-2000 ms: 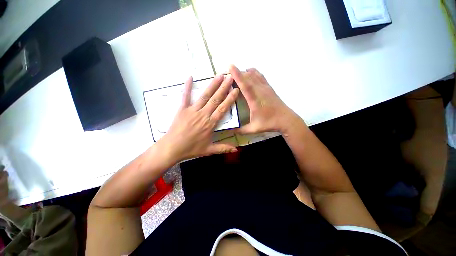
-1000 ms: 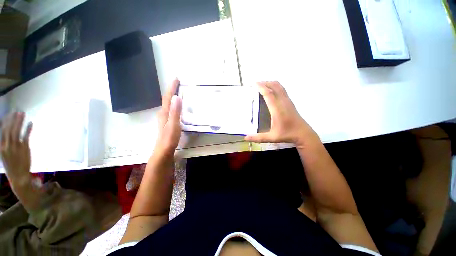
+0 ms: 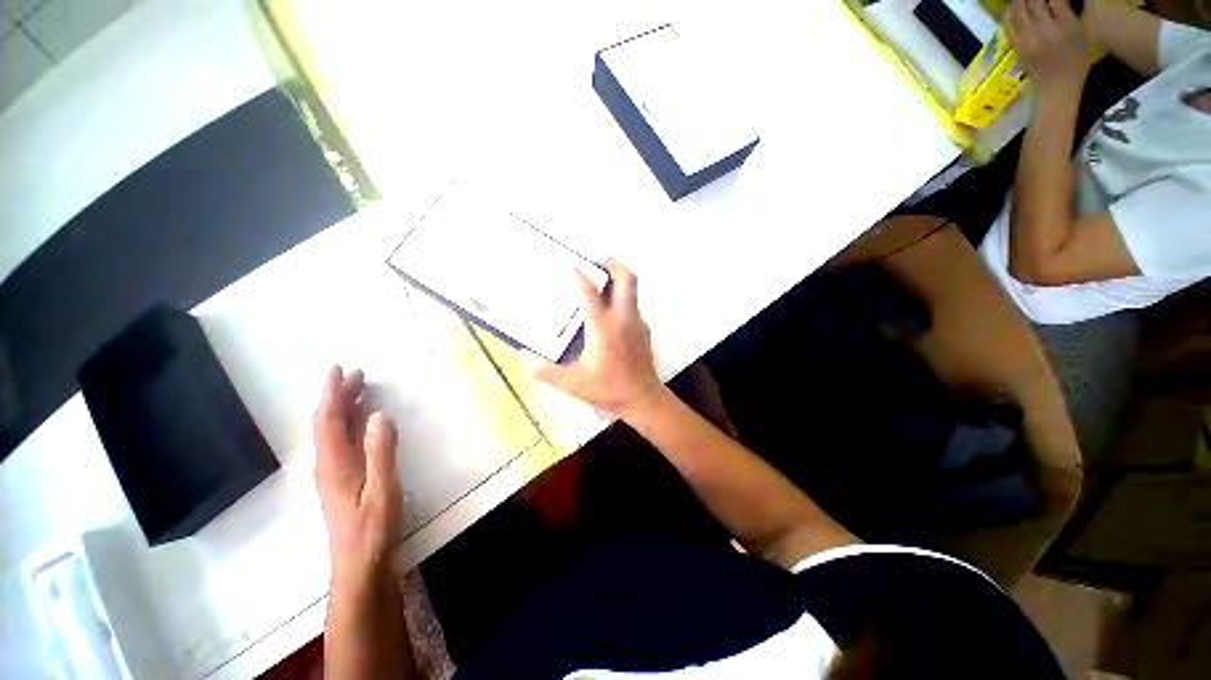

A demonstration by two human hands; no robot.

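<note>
A black box with a white insert (image 3: 491, 270) lies tilted across the view on the white table, its white face up. My right hand (image 3: 614, 348) grips its near right end, thumb on the near side and fingers on the far side. My left hand (image 3: 356, 465) is apart from the box, to its lower left, over the table and empty. Another filled box (image 3: 684, 106), black sides and white top, sits farther back to the right.
A solid black box (image 3: 175, 423) stands at left beside the black mat (image 3: 173, 253). White trays (image 3: 82, 618) lie at lower left. Yellow tape (image 3: 502, 379) marks the table joint. An open brown carton (image 3: 963, 299) is at right. A person at upper right handles a yellow package (image 3: 989, 83).
My left hand has let go of the box and moved down-left. My right hand has moved the box away to the table's right section. The view has turned right.
</note>
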